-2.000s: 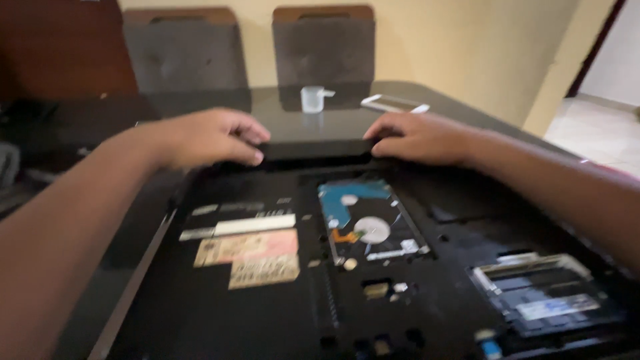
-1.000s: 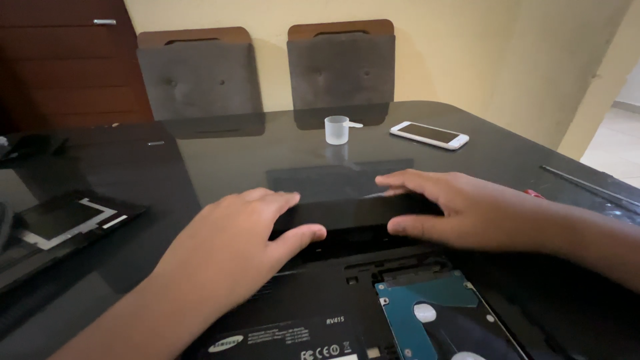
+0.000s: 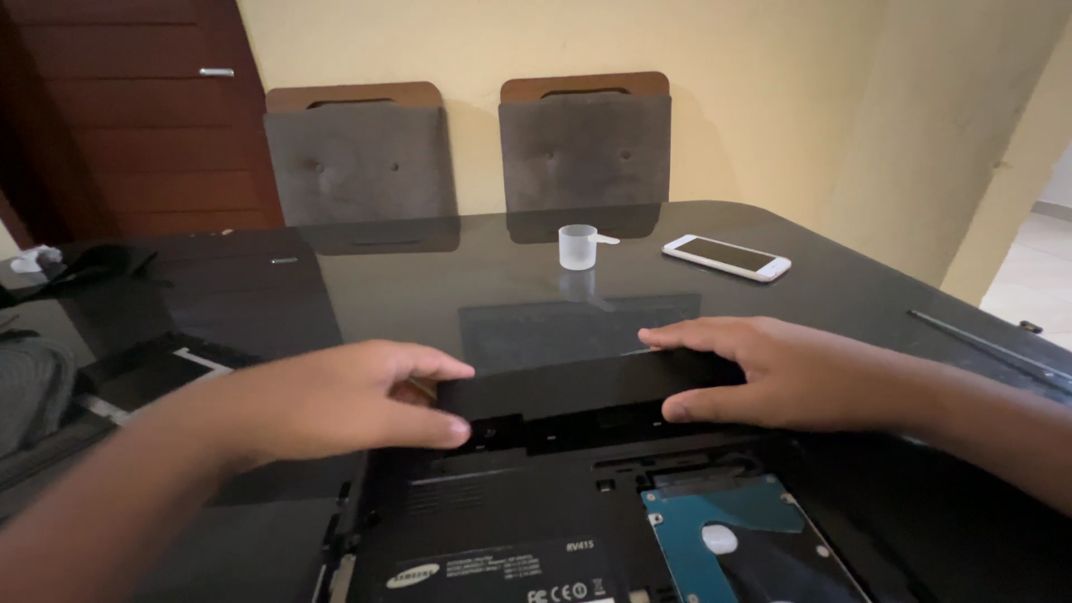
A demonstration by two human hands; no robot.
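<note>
A black Samsung laptop [image 3: 502, 511] lies underside up on the dark glossy table, its lower part cut off by the view's edge. A hard drive [image 3: 729, 536] with a blue-green patch sits in its open bay. Along the laptop's far edge is a long black battery pack [image 3: 578, 387], its near side over a dark slot; whether it is seated cannot be told. My left hand [image 3: 335, 402] holds the battery's left end, thumb near, fingers on the far side. My right hand [image 3: 770, 373] grips the right end the same way.
A frosted measuring cup [image 3: 578, 249] and a white smartphone [image 3: 727, 257] stand and lie beyond the laptop. A thin metal rod [image 3: 988, 347] is at the right. Black parts [image 3: 142, 368] and grey cloth [image 3: 33, 394] lie at the left. Two chairs [image 3: 586, 159] are behind the table.
The view has shifted markedly. Both hands remain at the two ends of the black battery pack, and more of its near side and the slot shows now.
</note>
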